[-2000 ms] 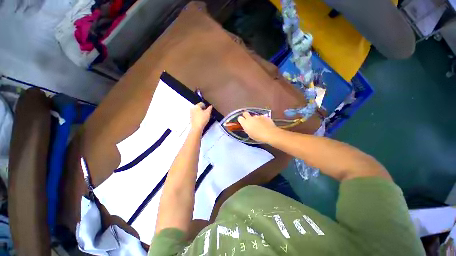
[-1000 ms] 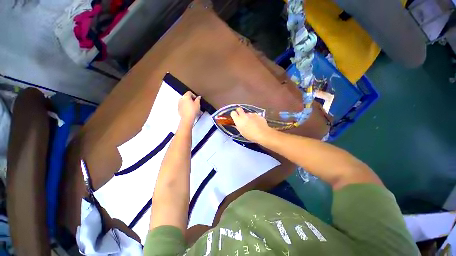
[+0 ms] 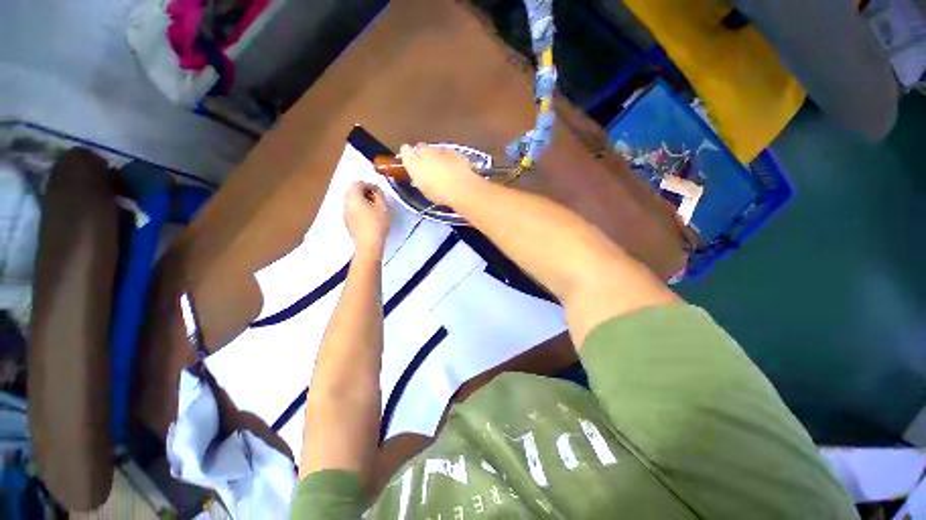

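Observation:
A white garment panel point(image 3: 335, 239) with black strips lies on the brown cloth-covered table point(image 3: 335, 96). A steam iron point(image 3: 389, 167) with an orange-brown handle sits over the black band at the panel's upper edge. My right hand point(image 3: 439, 175) is closed on the iron's handle and hides part of it. My left hand point(image 3: 368, 211) is on the panel just left of and below the iron, fingers curled; whether it pinches the fabric cannot be told.
The iron's wrapped hose point(image 3: 544, 91) hangs from the top. A blue crate point(image 3: 777, 193) with scraps stands on the green floor at right, beside yellow cloth point(image 3: 711, 71). Crumpled white pieces point(image 3: 239, 462) lie lower left. A long brown padded form point(image 3: 71, 335) stands at far left.
The iron and my right hand have moved left and up along the black band. My left hand has shifted slightly left. The hose has swung left.

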